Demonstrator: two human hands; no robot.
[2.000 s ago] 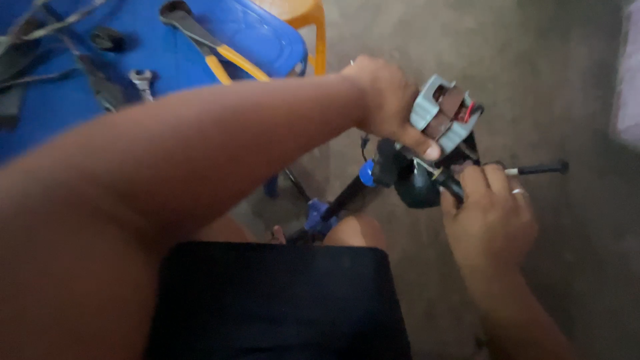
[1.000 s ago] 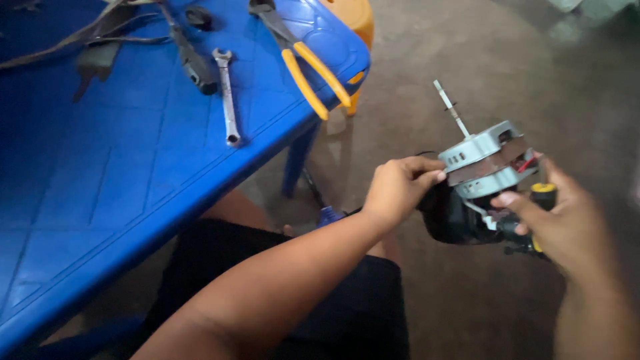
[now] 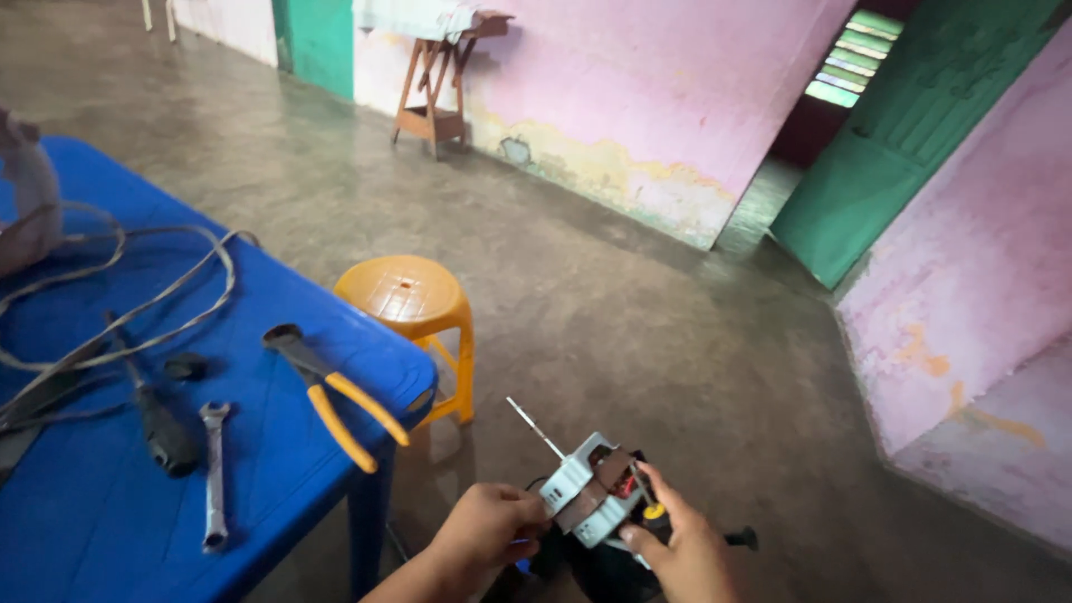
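Observation:
An electric fan motor with a pale metal housing, a brown core and a long thin shaft sits low in the view, above a dark fan part. The shaft points up and to the left. My left hand pinches the left edge of the housing. Around the motor's right side are the fingers of my right hand, beside a yellow-and-black screwdriver handle. Whether the right hand also grips that handle is unclear. Red wiring shows in the motor's side.
A blue plastic table at left bears orange-handled pliers, a combination wrench, a black-handled screwdriver and a looped cord. An orange stool stands by its corner. Farther off are a wooden stand and a green door.
The view has swung up to take in the room. Two seconds ago the shaft was not visible pointing up-left as now; my left hand has moved from the motor's upper left side to its lower left edge.

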